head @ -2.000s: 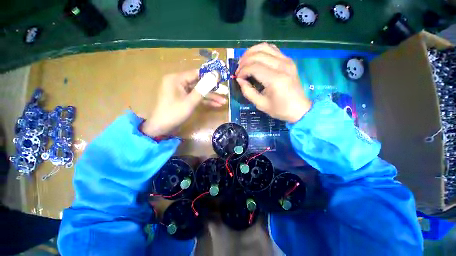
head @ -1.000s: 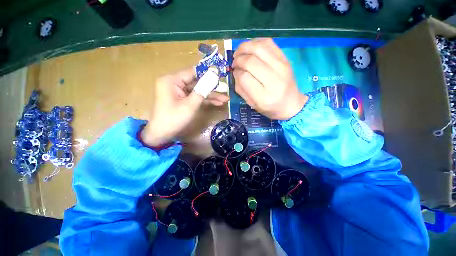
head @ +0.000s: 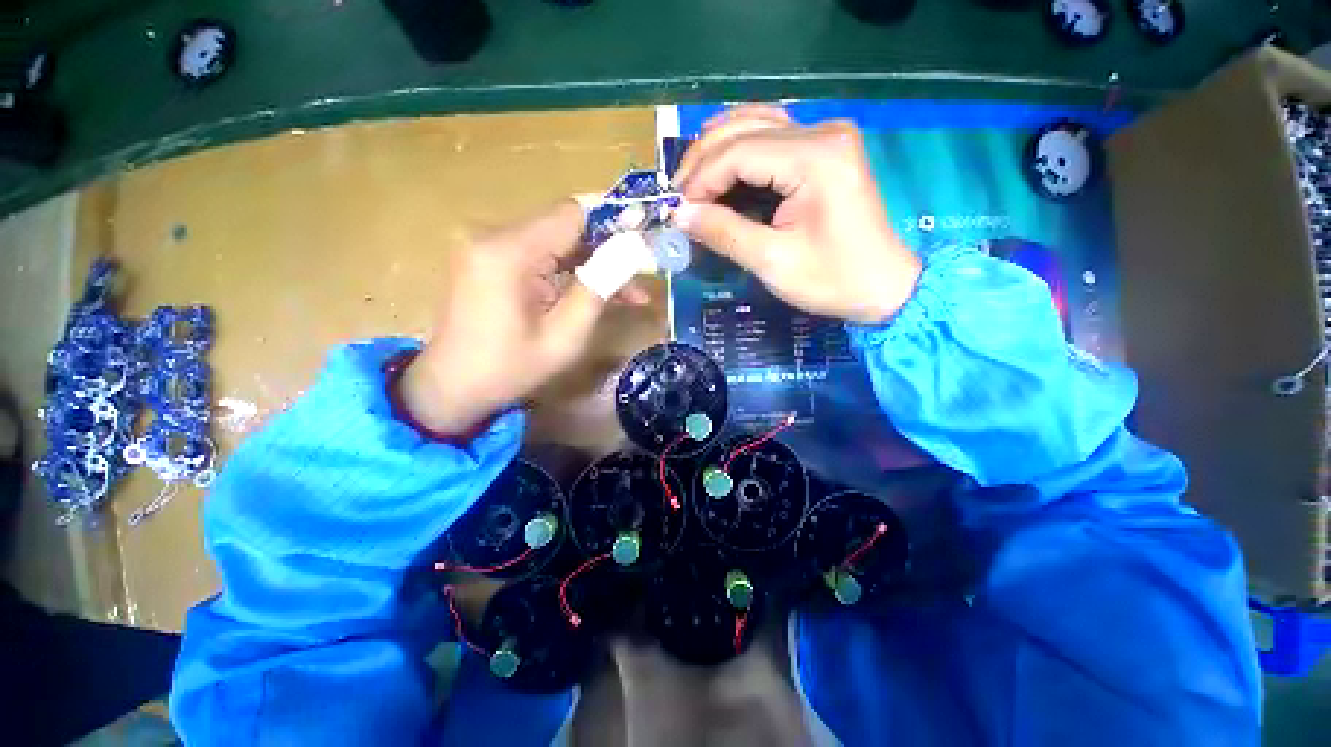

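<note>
My left hand, with white covers on its fingertips, holds a blue ring circuit board over the middle of the bench. A pale disc shows at the board's lower right. My right hand has its thumb and fingertips pinched together at the board's right edge; what lies between them is too small to tell. Several black housings stand grouped near my lap, each with a green-ended component and most with a red lead wire.
A pile of blue boards lies on the cardboard bench top at left. A blue-teal printed sheet bears a round end piece. An open carton stands at right. The green belt at the back carries black parts.
The board has turned in my left hand and the pale disc now hangs at its lower right. My right hand's fingers have shifted on the board's edge. Belt parts have moved right.
</note>
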